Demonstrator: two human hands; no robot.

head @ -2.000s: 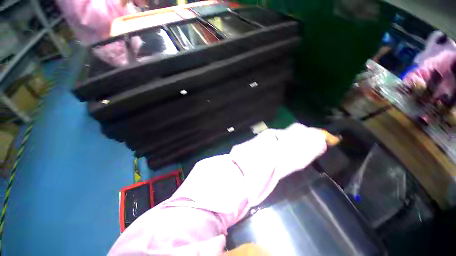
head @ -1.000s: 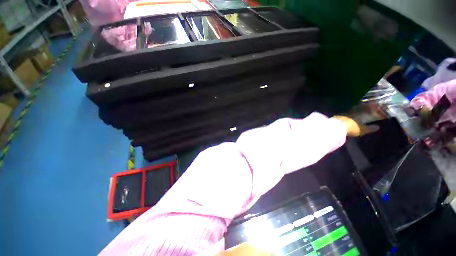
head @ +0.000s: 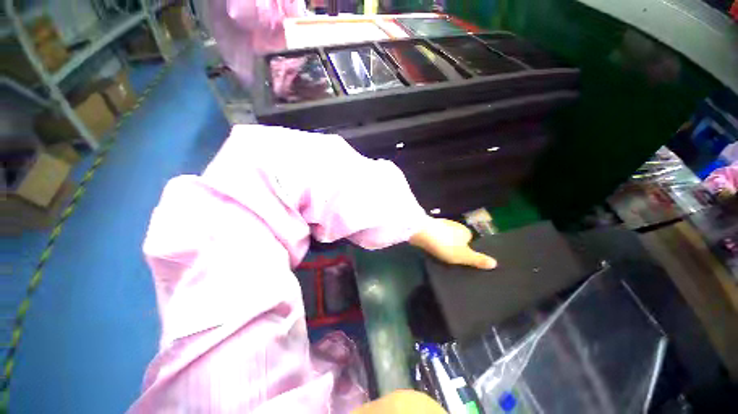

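Note:
My left hand [head: 455,243], in a pink sleeve, has its thumb on the face of a flat dark grey panel [head: 518,275]; its other fingers are hidden, and it grips the panel's upper left corner. A dark tablet under clear wrinkled film [head: 595,348] lies in front of the panel, with a blue spot at its near left corner. A lit tablet [head: 463,396] with white and green on its screen shows at the bottom, narrow and partly hidden. My right hand [head: 400,403] is cut off by the bottom edge beside the lit tablet; its fingers are not visible.
A tall stack of black foam trays [head: 477,129] with dark tablets on top stands beyond my left arm. A red frame [head: 322,303] is low behind the sleeve. A person in pink [head: 251,32] is at the top; another pink sleeve shows far right. Shelves with boxes stand left.
My left hand has moved from the far right back towards the middle and now has the grey panel. The lit tablet's broad screen now shows only as a narrow strip. The view has shifted.

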